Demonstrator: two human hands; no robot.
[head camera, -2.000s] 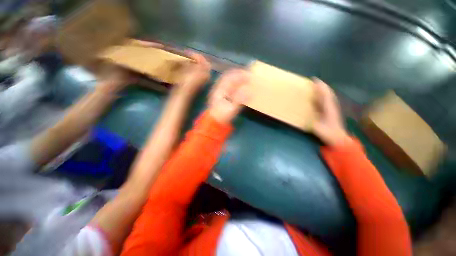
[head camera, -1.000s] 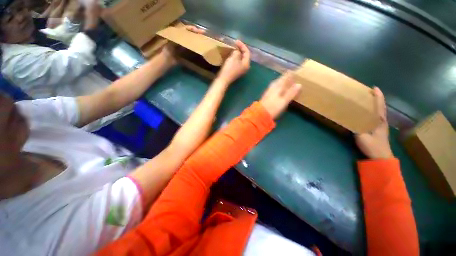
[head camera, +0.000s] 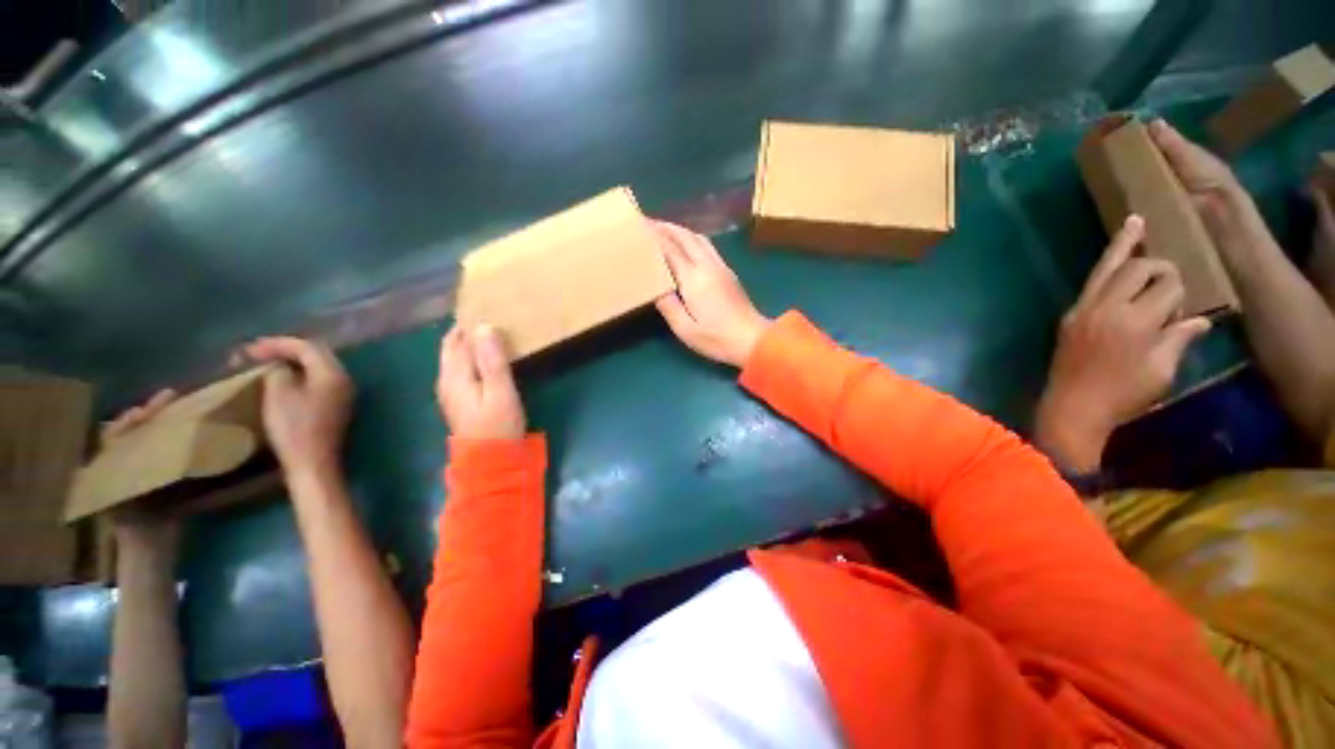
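Observation:
A plain brown mailer box (head camera: 564, 278) is held at both ends over the green bench ledge, between my orange sleeves. Its broad lid faces up and looks closed or nearly closed; the front edge is in shadow. My left hand (head camera: 480, 384) grips its left end near the front corner, thumb on the lid. My right hand (head camera: 706, 293) grips its right end. The inside of the box is hidden.
A closed mailer box (head camera: 854, 179) lies to the right on the ledge (head camera: 644, 454). Left, a neighbour's hands hold a partly open box (head camera: 183, 446) beside a larger carton (head camera: 41, 476). Right, another worker holds a box (head camera: 1164, 212). The conveyor (head camera: 586, 95) runs behind.
The view has swung to the right, bringing the right neighbour into sight. My hands still hold the box; my left hand now grips its end more fully. The left neighbour's box is still partly open.

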